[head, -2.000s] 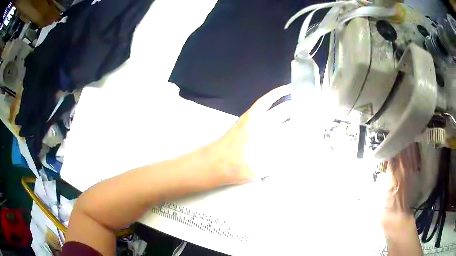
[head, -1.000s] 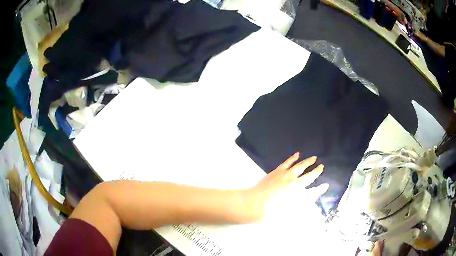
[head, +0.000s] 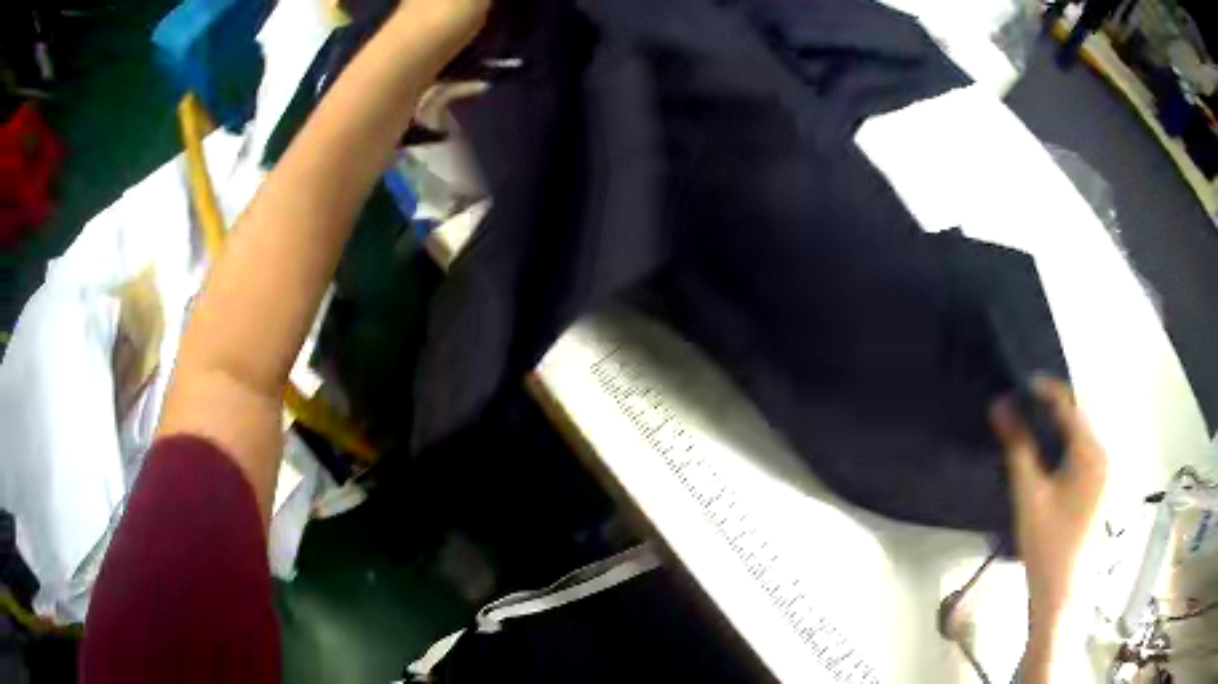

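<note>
A large dark cloth panel stretches across the white table, with folds at its left part hanging past the front edge. My right hand grips its right end, fingers closed around the edge. My left hand is at the top edge of the picture, partly cut off, closed at the dark cloth there; its fingertips are not clear. The cloth between my hands is slightly blurred. More crumpled dark cloth lies at the top, and I cannot tell where it parts from the panel.
The white table has ruler markings along its front edge. Sewing machine parts show at the lower right. White paper scraps and a yellow hose-like strip lie below left. A blue item is at upper left.
My left hand has moved from beside the needle area to the far upper left. My right hand has come into clear view, gripping the cloth. The view has swung left, and the panel now extends leftward.
</note>
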